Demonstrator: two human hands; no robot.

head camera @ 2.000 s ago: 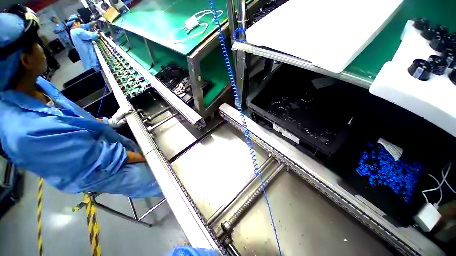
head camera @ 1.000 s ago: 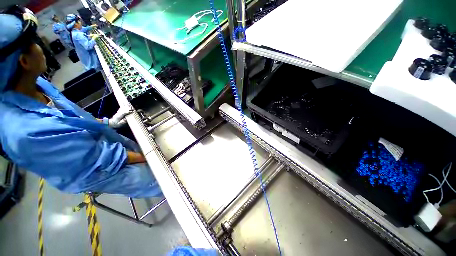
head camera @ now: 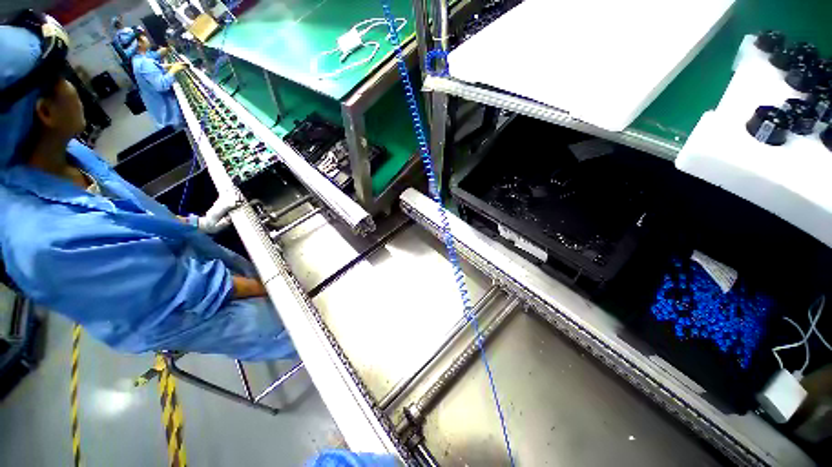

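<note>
Neither of my hands shows; only a bit of blue cloth (head camera: 351, 458) is cut off at the bottom edge. Nearest in front is the conveyor, with a near rail (head camera: 315, 360), a far rail (head camera: 584, 328) and a bare metal bed (head camera: 547, 401). The coiled blue cord (head camera: 447, 239) hangs down across it. Behind the far rail, a black bin (head camera: 538, 251) holds small dark parts. To its right lies a heap of small blue components (head camera: 707, 315) with a white piece (head camera: 716, 271) on it.
A green-topped shelf (head camera: 670, 123) carries a white foam sheet (head camera: 584, 59) and black cylinders (head camera: 768, 125) on foam. A white adapter (head camera: 782, 395) is at lower right. A blue-coated person (head camera: 128, 255) sits at left, a gloved hand on the rail. Green boards (head camera: 242, 150) line the conveyor beyond.
The far coworker at the conveyor's distant end has shifted posture, arms now over the rail. The near coworker, cord and bins look unchanged.
</note>
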